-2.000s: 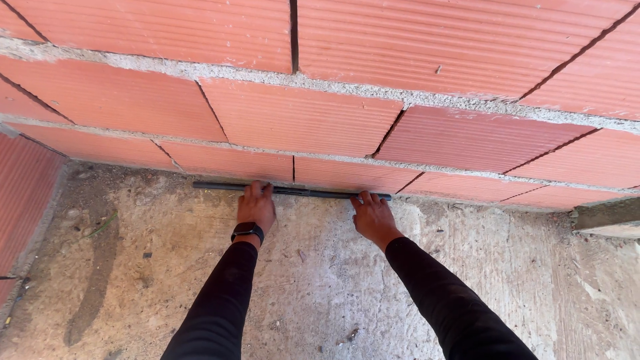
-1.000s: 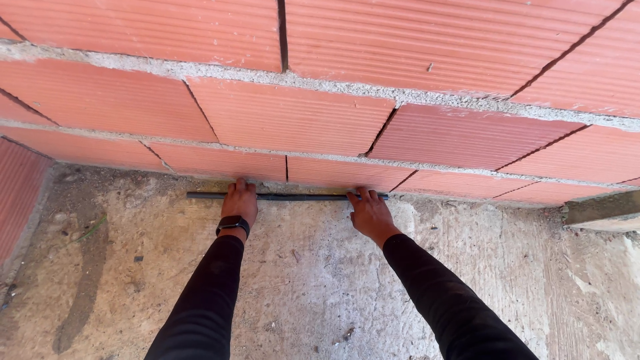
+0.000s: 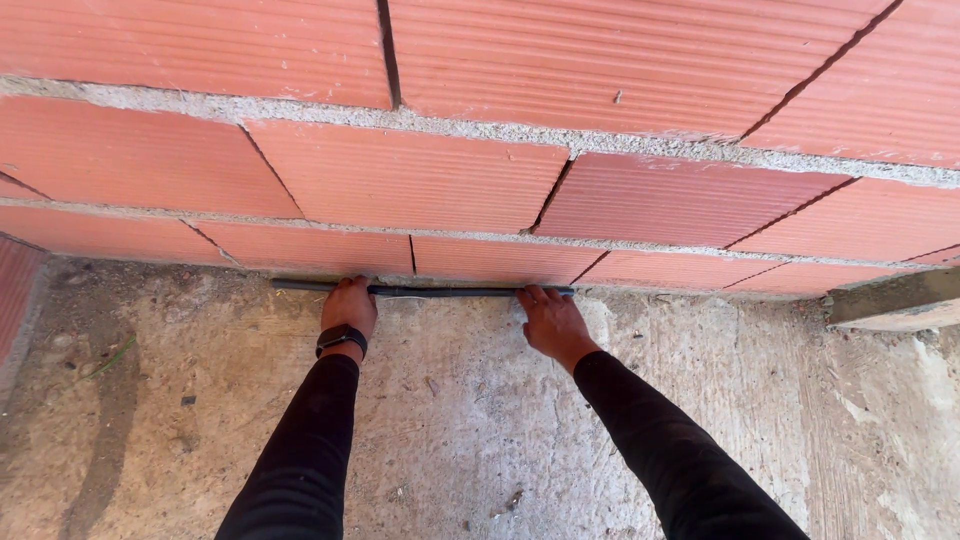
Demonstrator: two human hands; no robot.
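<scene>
A long, thin dark rod or tube lies along the foot of a red hollow-clay-block wall, on the concrete floor. My left hand, with a black watch at its wrist, has its fingers over the rod left of its middle. Near the rod's right end, my right hand rests its fingers on it. Both hands show from the back, so how far the fingers curl around the rod is hidden. A thin pale strand lies just below the rod beside my left hand.
Another block wall meets this one at the left. A concrete ledge or block juts out at the right. The rough concrete floor bears small debris and a green blade of grass or strand.
Between the oldest frame and the second, my left hand shifted a little left along the rod. Both hands stay at the rod, which remains at the wall's foot.
</scene>
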